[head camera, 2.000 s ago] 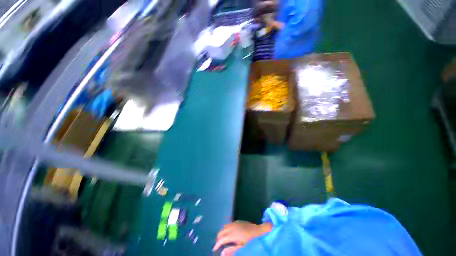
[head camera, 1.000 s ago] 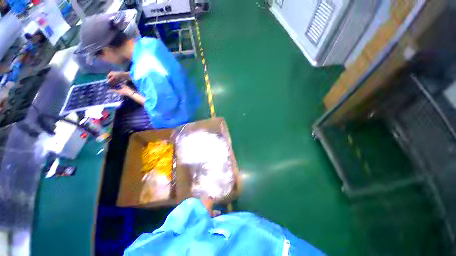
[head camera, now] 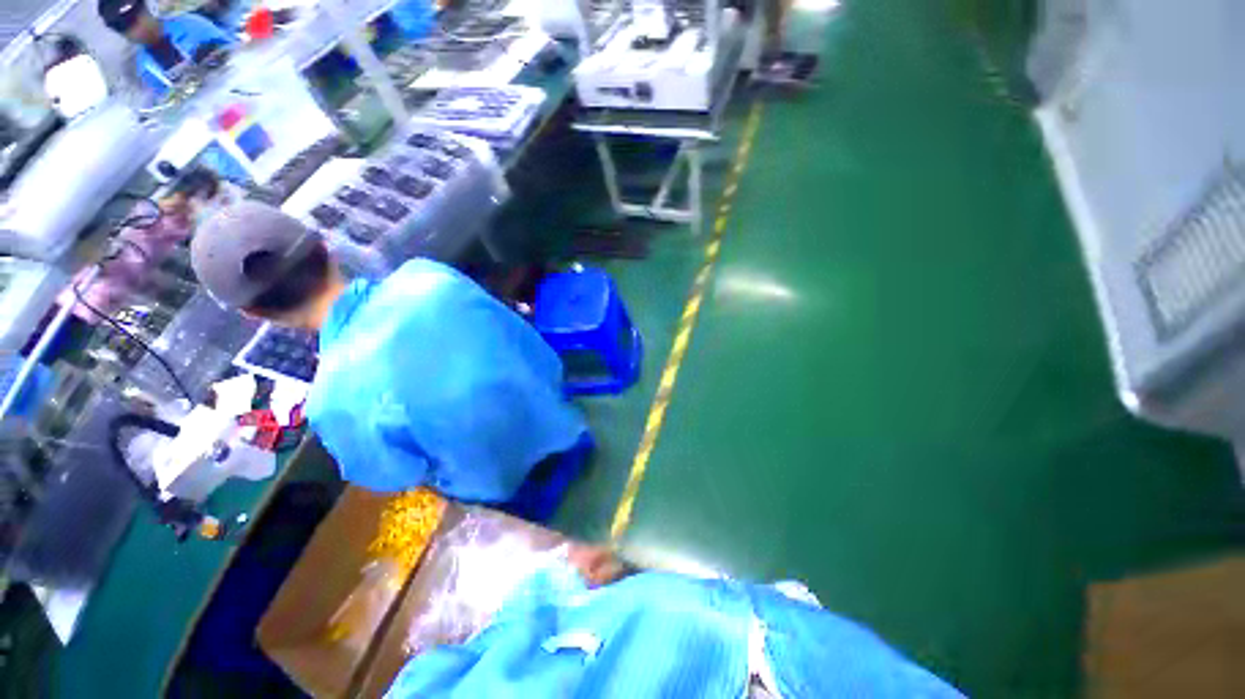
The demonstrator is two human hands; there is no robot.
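Observation:
A small skin-toned patch, which looks like part of my right hand, shows at the top edge of my blue sleeve, beside the carton. Its fingers and anything in them cannot be made out. My left hand is not in view. Nearest in front are two open brown cartons side by side. One holds yellow-orange scraps. The other holds shiny clear plastic, partly covered by my sleeve.
A person in a blue smock and grey cap sits at the bench just beyond the cartons. A blue stool stands behind them. Trays of dark phones lie further along. Yellow floor tape runs along the green floor; a pale cabinet stands right.
The view has swung right and up the line, away from the bench with green stickers. The cartons now lie lower in view. The seated person appears more from behind, and the blue stool shows.

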